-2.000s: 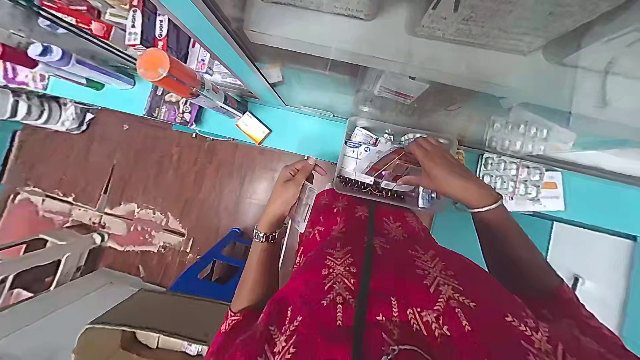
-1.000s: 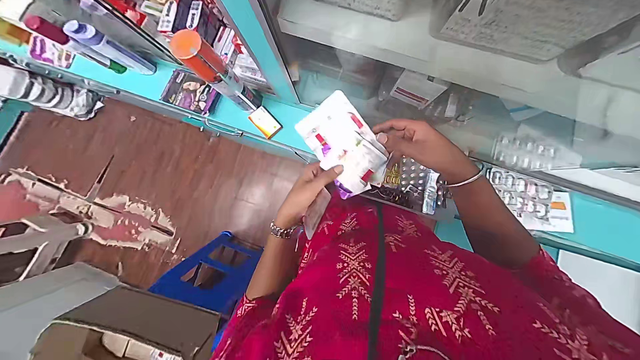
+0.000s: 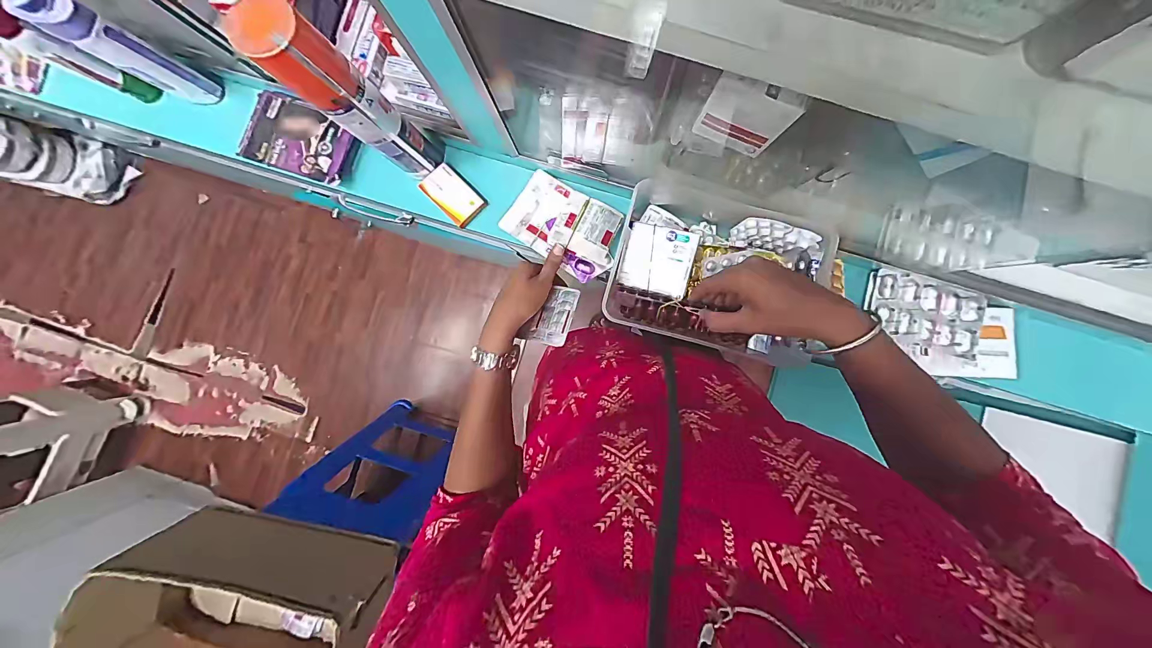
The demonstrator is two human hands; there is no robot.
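In my left hand (image 3: 526,292) are flat white medicine packets (image 3: 562,220) with red and purple print, pinched near their lower edge. A clear blister strip (image 3: 556,315) also sits at that hand, below the packets. My right hand (image 3: 774,301) reaches into a clear plastic box (image 3: 614,315), its fingers bent over dark red blister strips (image 3: 643,306); whether they grip one is hidden. Beside them in the box lie a white carton (image 3: 657,259) and silver blister strips (image 3: 774,236).
Blister strips (image 3: 931,310) lie on the turquoise ledge (image 3: 823,400) at right. A small white and orange carton (image 3: 453,194) and an orange-capped tube (image 3: 315,67) are at left. A glass cabinet stands behind. A blue plastic stool (image 3: 360,472) and cardboard box (image 3: 243,558) are below left.
The packets, held between both hands one second ago, are now in my left hand alone, left of the box. My right hand has moved down into the box.
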